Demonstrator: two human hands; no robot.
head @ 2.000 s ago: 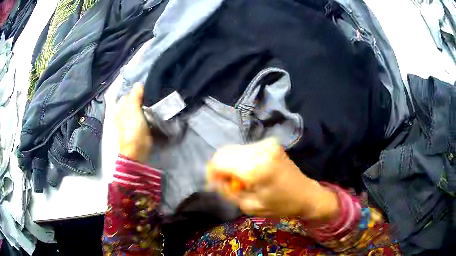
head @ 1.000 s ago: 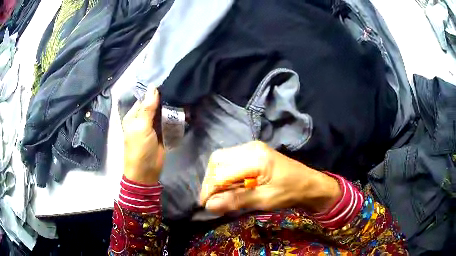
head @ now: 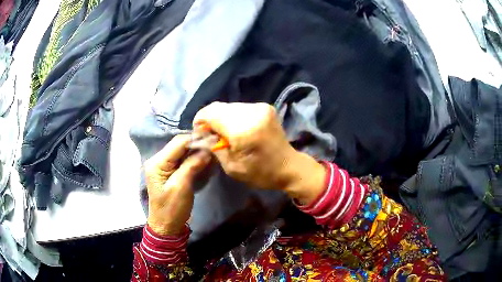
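Observation:
An inside-out dark garment (head: 352,99) lies in front of me, with a smooth black panel and pale grey inside parts. My left hand (head: 175,179) pinches a seam of the grey inside between thumb and fingers. My right hand (head: 250,146) is closed around small snips (head: 221,144), of which only orange handle parts show. Its fingertips are right at my left fingertips. The blades and the pinched spot are mostly hidden and blurred. A shiny crumpled tag-like piece (head: 256,245) hangs at the garment's lower edge by my body.
Dark jackets lie at the left (head: 71,110) and at the right (head: 462,176) on the white table (head: 82,215), whose front edge shows at lower left. Pale grey cloth pieces (head: 14,220) are heaped at the far left. A yellow-green patterned cloth (head: 52,49) shows at upper left.
My right hand has moved up and left with the snips to meet my left hand. The white label near my left hand is out of sight, and the grey cloth has shifted.

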